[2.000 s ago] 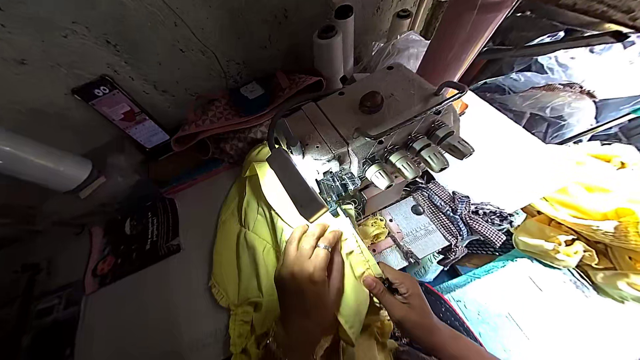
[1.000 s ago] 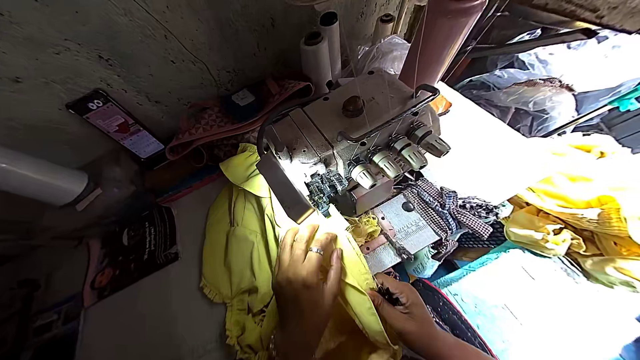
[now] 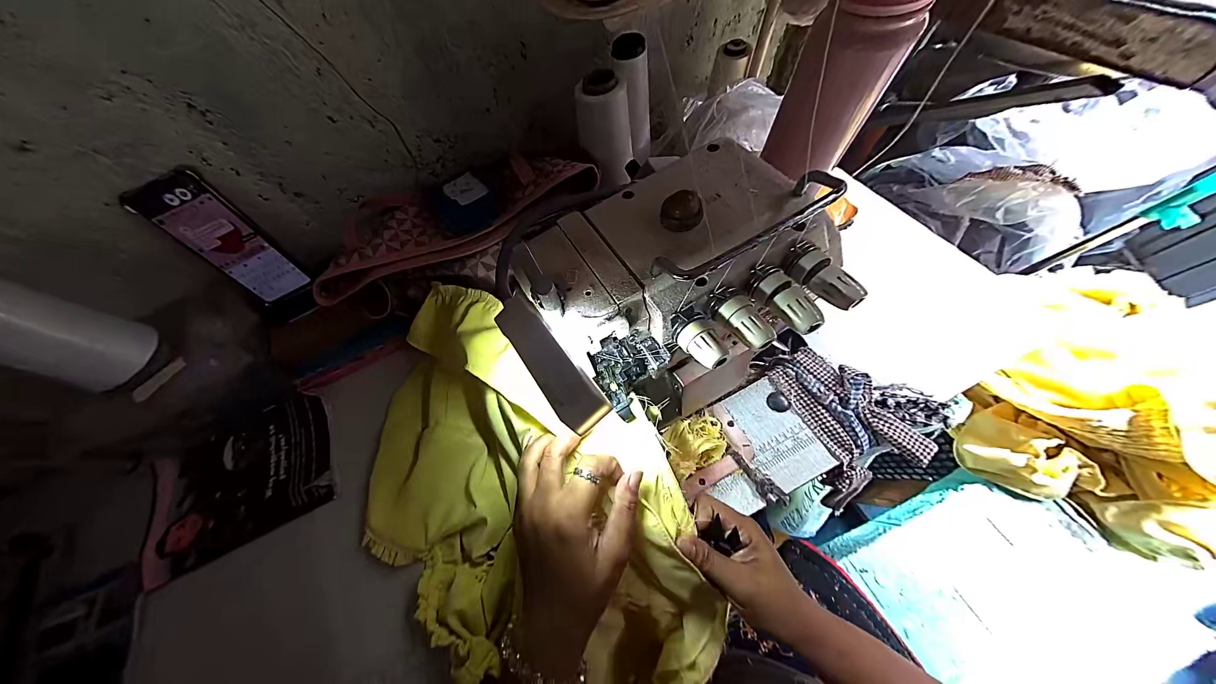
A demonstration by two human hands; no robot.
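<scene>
A serger sewing machine (image 3: 674,247) with several tension dials stands on the table, its lamp lighting the needle area. Yellow fabric (image 3: 442,475) with a frilled edge runs up to the presser foot (image 3: 622,375) and hangs down toward me. My left hand (image 3: 575,518), with a ring on one finger, lies on the cloth just in front of the foot. At the cloth's right edge, my right hand (image 3: 736,556) pinches the fabric between thumb and finger; a small dark object, not clear enough to name, shows in that hand.
A smartphone (image 3: 223,237) with a lit screen leans by the wall. Thread cones (image 3: 603,123) and a pink cylinder (image 3: 845,85) are behind the machine. Checked cloth strips (image 3: 817,389) lie right of it, and bright yellow cloth (image 3: 1092,408) is piled at the far right.
The yellow fabric's upper left part now reaches higher beside the machine than two seconds ago. Both hands remain on the cloth near the foot.
</scene>
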